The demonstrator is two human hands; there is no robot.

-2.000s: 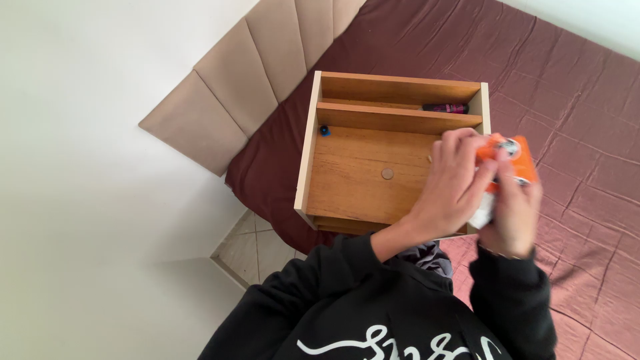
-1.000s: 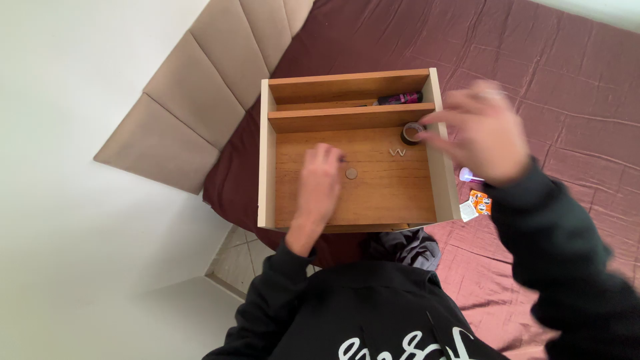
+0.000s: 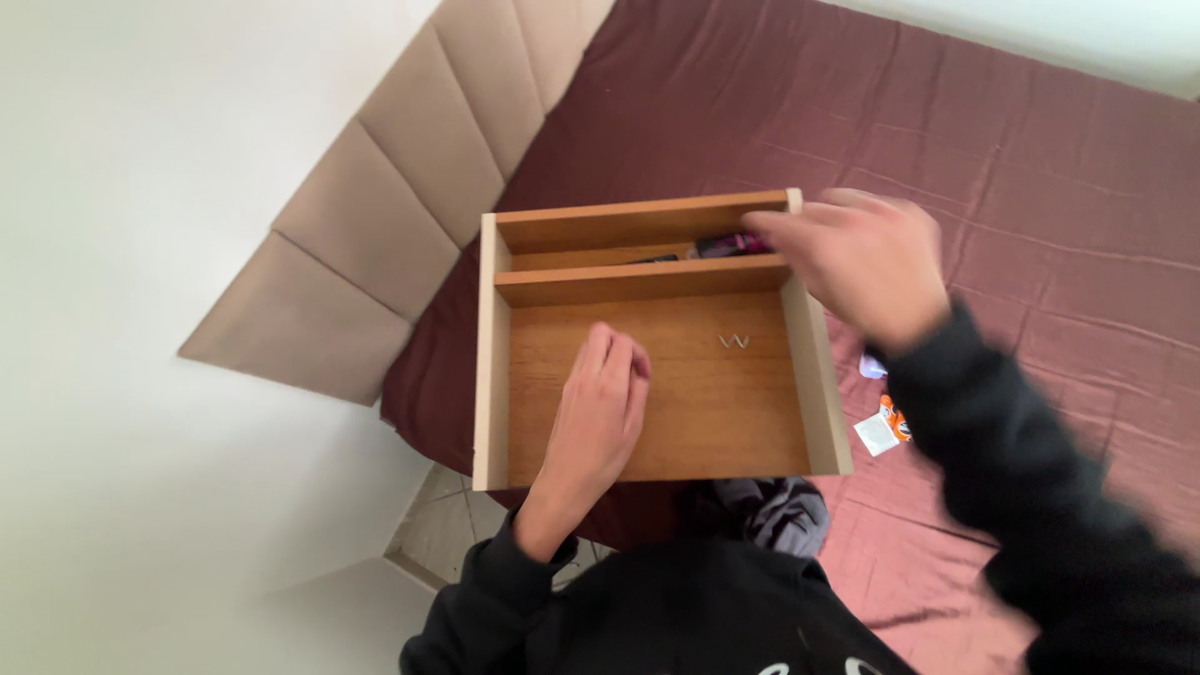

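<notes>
A wooden drawer (image 3: 656, 403) with a narrow back compartment rests on the bed. My left hand (image 3: 605, 394) is over the left part of its main compartment, fingers bent together; whether they hold something small cannot be told. Blurred, my right hand (image 3: 858, 258) hovers over the drawer's back right corner, its fingertips near a dark tube with pink marks (image 3: 731, 246) in the back compartment. Whether it holds anything is unclear. A thin black item (image 3: 653, 260) lies left of the tube, partly hidden by the divider. A small W-shaped piece (image 3: 734, 341) lies on the drawer floor.
Right of the drawer, on the dark red bedsheet (image 3: 994, 281), are an orange packet (image 3: 892, 419) with a white part (image 3: 876, 435) and a small lilac item (image 3: 872, 366). A padded beige headboard (image 3: 366, 225) stands at the left. Bunched grey cloth (image 3: 783, 516) is below the drawer.
The orange packet, in my hands two seconds ago, lies on the bed. The round container near the drawer's right side and the coin-like disc no longer show. My right hand is nearer the back corner.
</notes>
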